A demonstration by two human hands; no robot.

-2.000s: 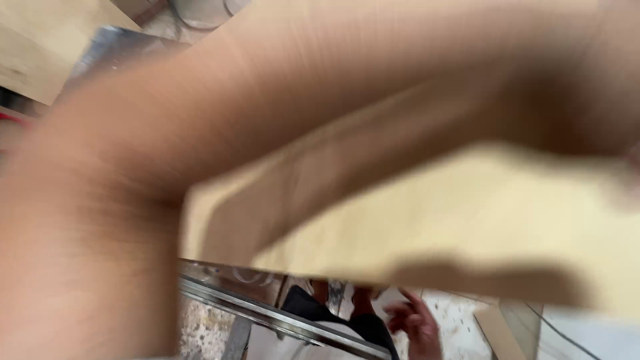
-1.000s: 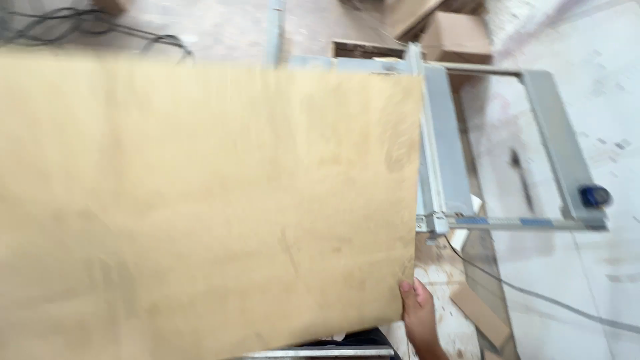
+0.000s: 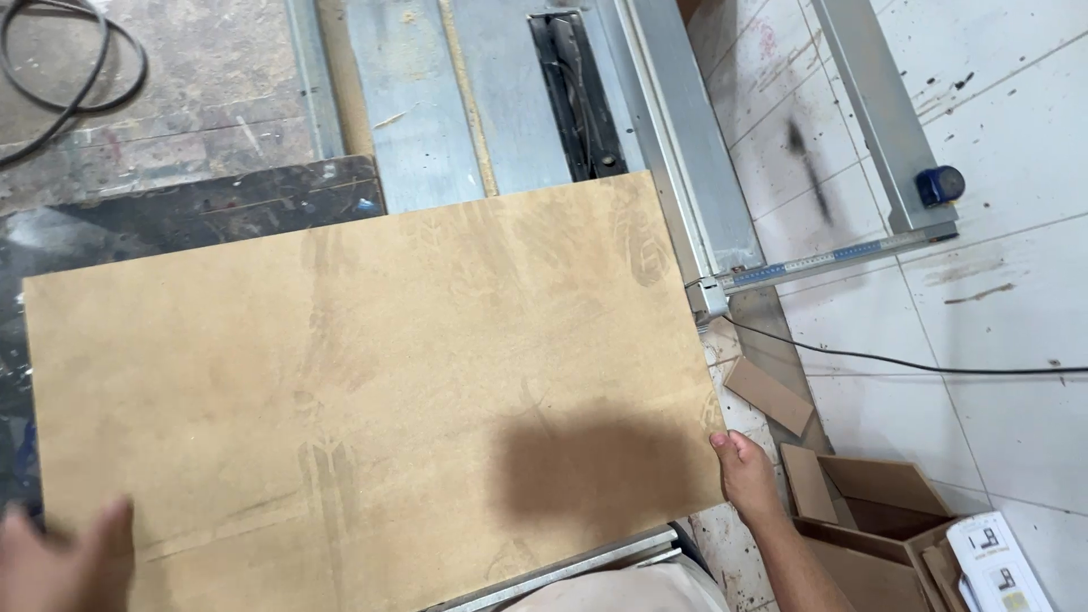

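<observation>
A large tan wooden sheet, likely MDF (image 3: pixel 382 340), with smudges and shoe marks on its face, lies over the near part of a table saw (image 3: pixel 408 102) and a dark side table (image 3: pixel 280 200). My right hand (image 3: pixel 748 476) grips the sheet's right edge near its near corner, thumb on top. My left hand (image 3: pixel 68 557), blurred, is over the near left corner with thumb and fingers apart; whether it touches the sheet cannot be told. A dark shadow falls on the sheet near my right hand.
Right of the sheet are the sliding rail (image 3: pixel 671 136) and a crosscut arm with a scale (image 3: pixel 833 255), with a blue tape measure (image 3: pixel 939 185) on its frame. A black cable (image 3: pixel 850 350) crosses the tiled floor. Board offcuts (image 3: pixel 769 395) and a box of scraps (image 3: pixel 875 501) stand at lower right.
One second ago the sheet hid more of the saw's table; now the saw's slot and the dark side table show beyond its far edge. My left hand has come into view at the lower left.
</observation>
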